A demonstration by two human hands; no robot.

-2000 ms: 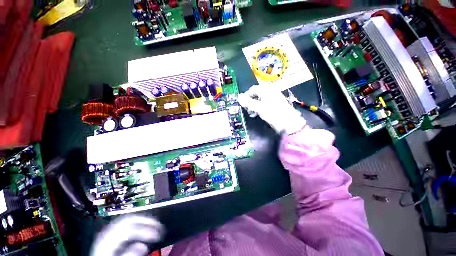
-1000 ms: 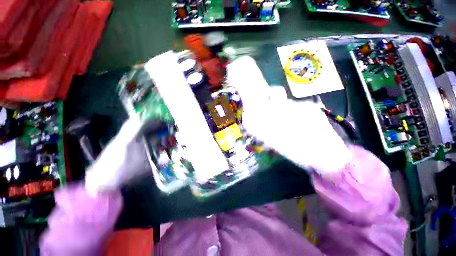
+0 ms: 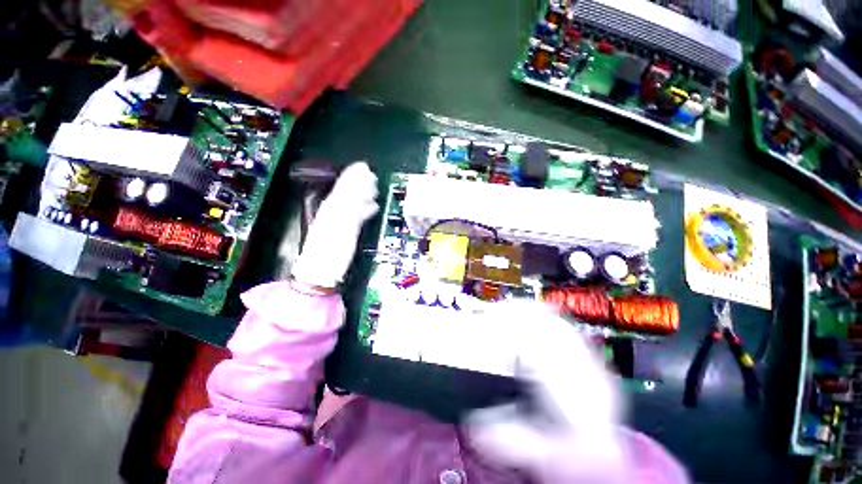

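The green power board [image 3: 591, 175] lies component side up in front of me, its long white heatsink [image 3: 529, 213] running across it. Two copper-red coils [image 3: 610, 309] sit on its right part, near two round pale capacitor tops. The yellow and brown transformer [image 3: 494, 263] is left of them. My left hand [image 3: 340, 227], in a white glove, is beside the board's left edge, over a dark object; its grip is unclear. My right hand [image 3: 567, 397], gloved and blurred, is over the board's near edge and the near heatsink; its fingers are not clear.
Another board [image 3: 217, 180] lies at left, with a crumpled white cloth [image 3: 104, 95] behind it. Red slabs [image 3: 284, 47] are stacked at the back left. A yellow ring dish [image 3: 720, 240] and pliers [image 3: 723, 354] are at right. More boards [image 3: 619, 85] lie behind and at right.
The board has been turned around: its coils, at the far left two seconds ago, are now at right. My left hand has moved to its left edge, my right hand to its near edge. The view has shifted left.
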